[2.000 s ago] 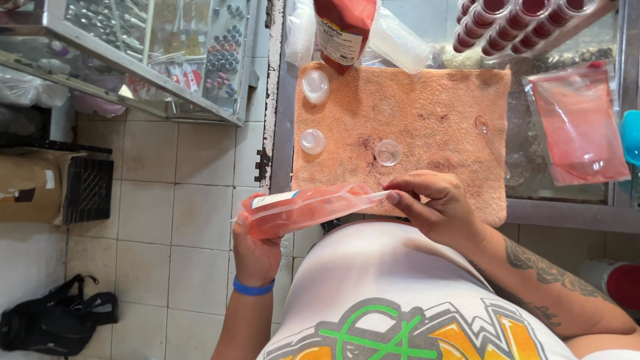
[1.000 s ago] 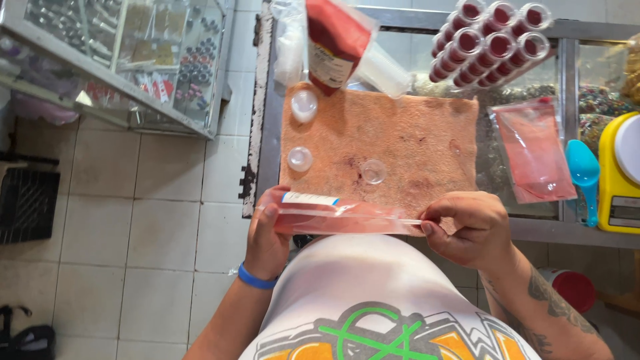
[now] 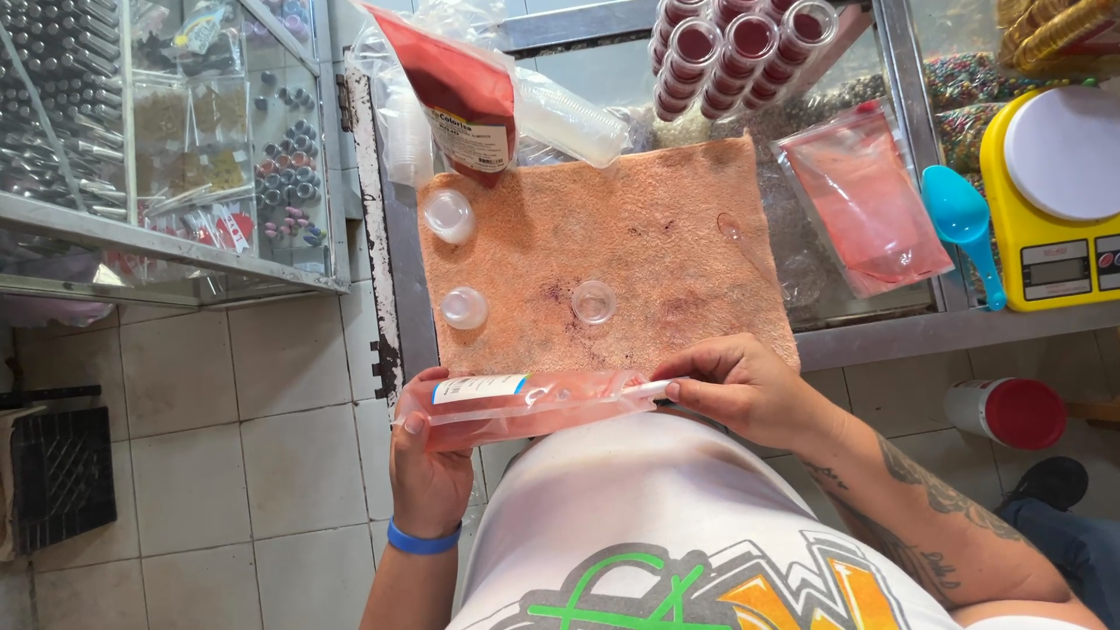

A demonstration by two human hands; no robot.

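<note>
My left hand (image 3: 430,472) holds the bottom end of a clear plastic bag of pink-red powder (image 3: 516,411) with a white label, lying sideways in front of my shirt. Thumb and fingers of my right hand (image 3: 744,394) pinch the bag's other end, where a white strip or stick shows. Beyond the bag, an orange towel (image 3: 542,219) bears a small clear cup with a lid (image 3: 449,217), a similar cup (image 3: 464,308) and an open clear cup (image 3: 593,302). A standing pouch of red powder (image 3: 464,96) is at the towel's far left corner.
Stacked clear cups (image 3: 569,118) lie behind the towel, near tubs of dark red contents (image 3: 752,44). To the right are a bag of pink powder (image 3: 862,201), a blue scoop (image 3: 958,210) and a yellow kitchen scale (image 3: 1050,254). A glass display case (image 3: 175,219) stands left.
Both hands keep hold of the bag, which now lies nearly level across the front of my shirt. The view has shifted, with the yellow scale now in it.
</note>
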